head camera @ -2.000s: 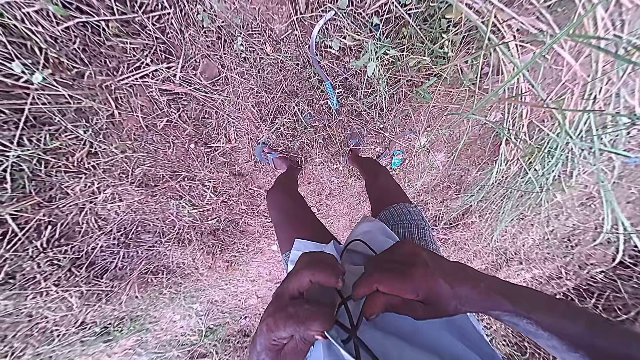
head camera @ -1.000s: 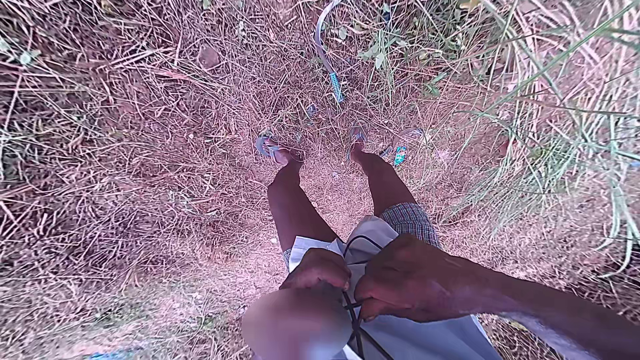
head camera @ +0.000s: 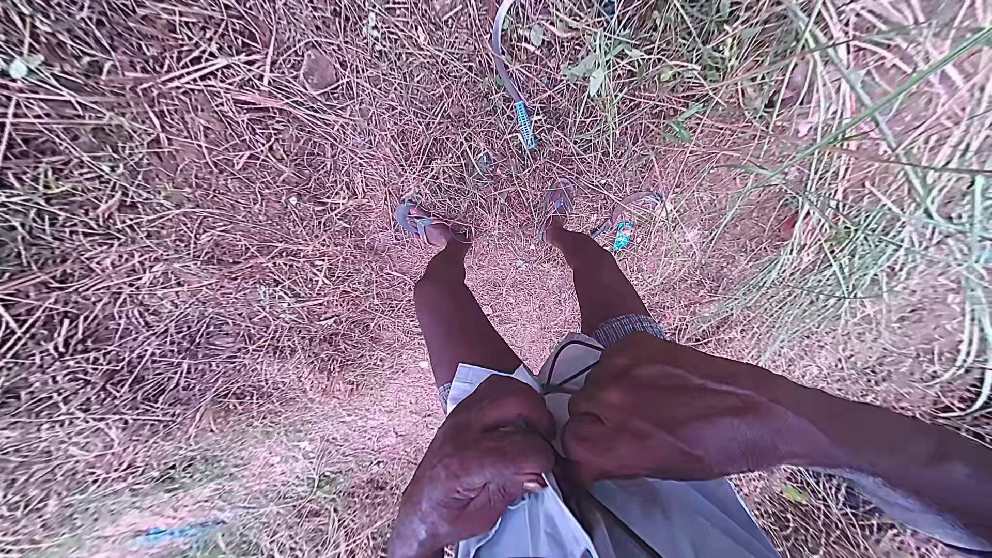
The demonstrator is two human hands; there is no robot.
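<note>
At the lower middle, my left hand (head camera: 484,457) is closed at the waist over pale cloth (head camera: 666,508), its thumb pressed against the fingers. Close to its right, my right hand (head camera: 659,411) is curled shut on a dark cord (head camera: 570,370). The cord loops out above the hands over the white fabric, and dark strands run down below them. Whether my left hand also grips the cord is hidden by its fingers.
A curved blade with a blue handle (head camera: 525,125) lies on dry grass ahead of my sandalled feet. Right of the feet is a second curved tool with a turquoise handle (head camera: 622,235). A stone (head camera: 318,71) sits at upper left; long green grass (head camera: 868,225) stands at right.
The hands have worked at the cord, and the fingers of my right hand are now curled further in. The cord loop above them shows smaller. My feet and the tools have stayed put.
</note>
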